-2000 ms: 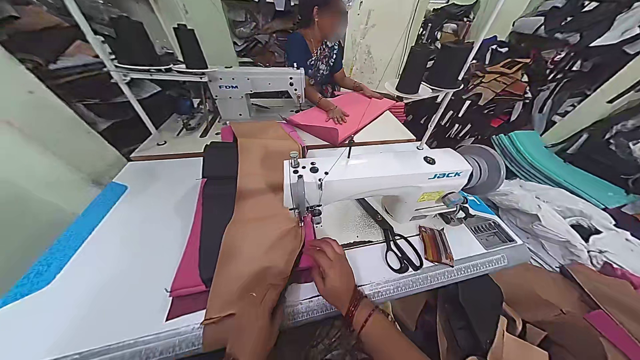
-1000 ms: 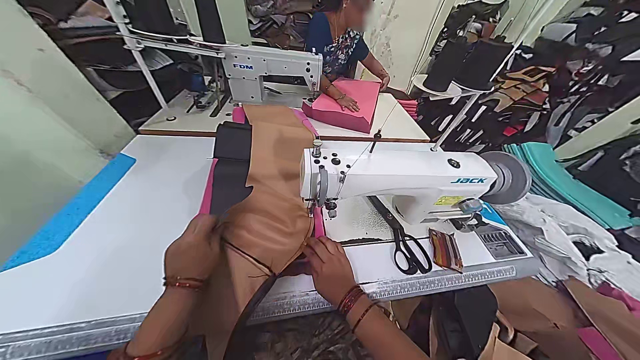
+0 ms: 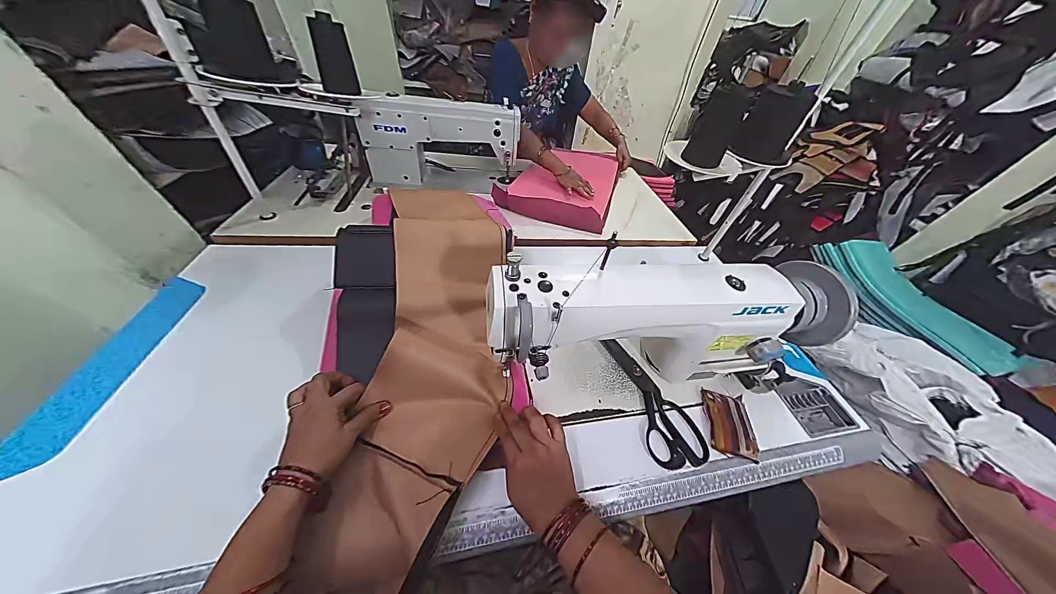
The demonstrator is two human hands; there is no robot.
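A long tan fabric panel [image 3: 445, 280] runs across the table and over its front edge, with black fabric [image 3: 365, 318] and pink fabric [image 3: 520, 386] partly showing beneath. Its right edge lies at the needle of a white Jack sewing machine [image 3: 652, 301]. My left hand [image 3: 330, 425] pinches the panel's left edge beside a dark seam. Just in front of the needle, my right hand [image 3: 536, 462] holds the right edge between thumb and fingers. The layers under both hands are partly hidden.
Black-handled scissors [image 3: 672, 425] and a striped packet [image 3: 730, 425] lie right of the needle. Behind, a person [image 3: 549, 91] rests hands on a pink stack [image 3: 561, 194] beside an FDM sewing machine [image 3: 437, 136]. Fabric pieces [image 3: 891, 511] lie at the lower right.
My left hand, out of view two seconds ago, came onto the panel's left edge. Since one second ago the panel has been spread flatter, covering less of the table's left side.
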